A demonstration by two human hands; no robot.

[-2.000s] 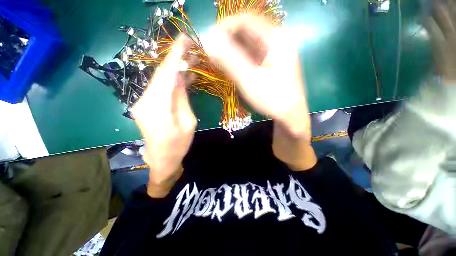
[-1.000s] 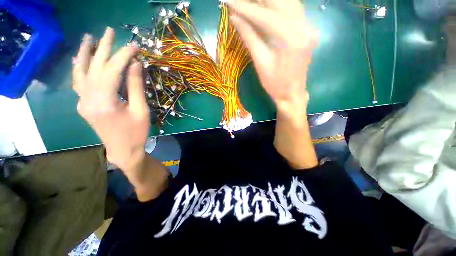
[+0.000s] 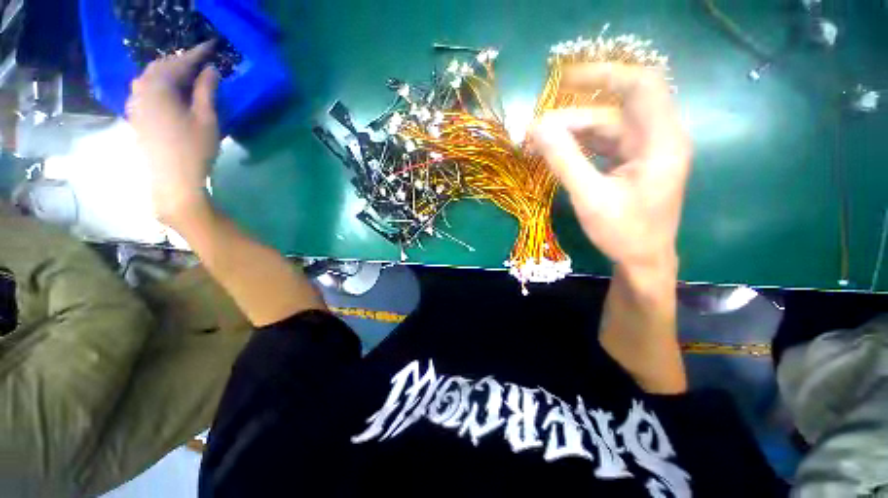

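My left hand (image 3: 177, 136) is at the near edge of the blue parts bin (image 3: 255, 73), its fingertips over the small black parts (image 3: 161, 34); whether it grips one cannot be told. My right hand (image 3: 638, 170) is blurred over the right side of the orange lead bundle (image 3: 531, 180), fingers curved; a hold on a lead cannot be made out. White connectors (image 3: 540, 269) cluster at the bundle's near end and more at its far end. A tangled pile of joined pieces (image 3: 404, 185), with black parts and white connectors, lies left of the bundle.
The green bench top (image 3: 292, 209) ends in front of my chest. A white sheet (image 3: 107, 195) lies below the bin. Loose long wires (image 3: 843, 195) lie at the far right. A seated person's olive-clad leg (image 3: 127, 340) is at the left, a pale sleeve (image 3: 837, 399) at the right.
The view has shifted left, so the bin shows more fully. My left hand has moved from beside the pile to the bin. My right hand remains by the bundle, its fingers now more curled.
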